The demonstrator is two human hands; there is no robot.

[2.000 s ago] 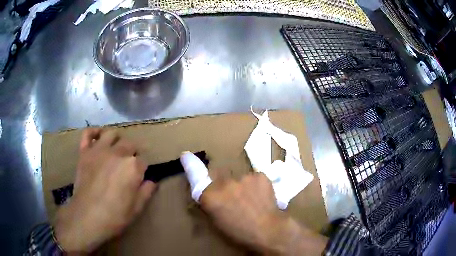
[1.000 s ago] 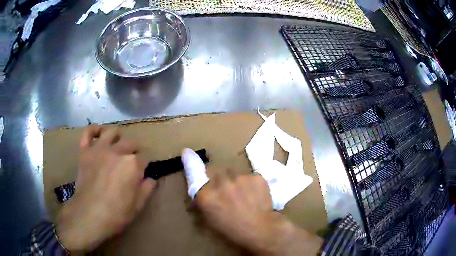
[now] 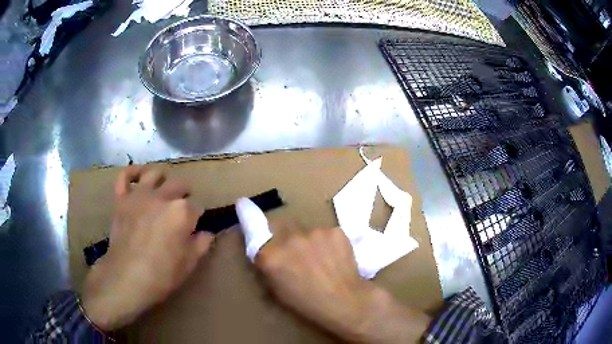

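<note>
A black watch strap lies slantwise on the brown cardboard pad. My left hand presses on the strap's middle and covers it; the strap's left end shows past the hand. My right hand has a white cloth wrapped tightly over one finger, and that fingertip touches the strap right of my left hand. The loose white cloth end spreads on the cardboard beside my right hand. My other right fingers are curled in.
A shiny steel bowl stands beyond the cardboard on the steel table. A black wire mesh rack with rows of straps is at the right. A yellow-cream perforated mat lies at the far side. White crumpled rags lie at the far left.
The wrapped fingertip has moved slightly left along the strap, towards my left hand. The strap's right end shows slightly higher. The bowl and cardboard have shifted slightly right in view.
</note>
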